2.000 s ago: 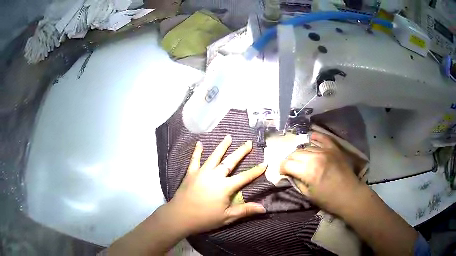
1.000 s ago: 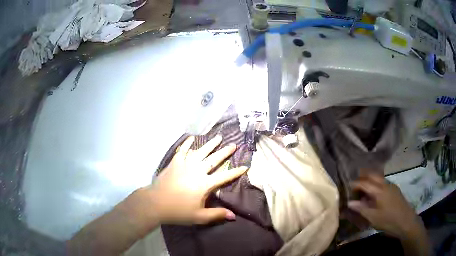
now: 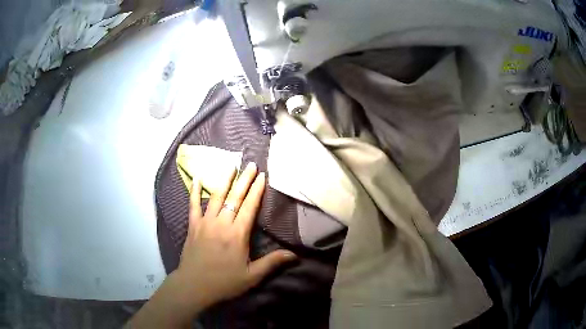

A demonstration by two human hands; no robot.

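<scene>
My left hand [image 3: 221, 241] lies flat with fingers spread on the dark brown ribbed panel [image 3: 177, 212], left of the needle. Its fingertips rest by a small yellow-green patch [image 3: 209, 166]. The beige piece [image 3: 385, 225] runs from beside the presser foot [image 3: 267, 119] down over the table's front edge. The taupe panel [image 3: 411, 122] is bunched under the machine arm. The ribbed panel passes under the foot. My right hand is not in view.
The white lockstitch machine [image 3: 411, 29] spans the top right. A white-knobbed part [image 3: 297, 104] sits right of the foot. White cut pieces [image 3: 54, 48] lie at far left. The white table [image 3: 83, 212] has ruler marks along its front edge.
The view has shifted, so the machine sits higher and further left. My right hand has left the picture. The beige piece now hangs forward, and the yellow-green patch shows more fully.
</scene>
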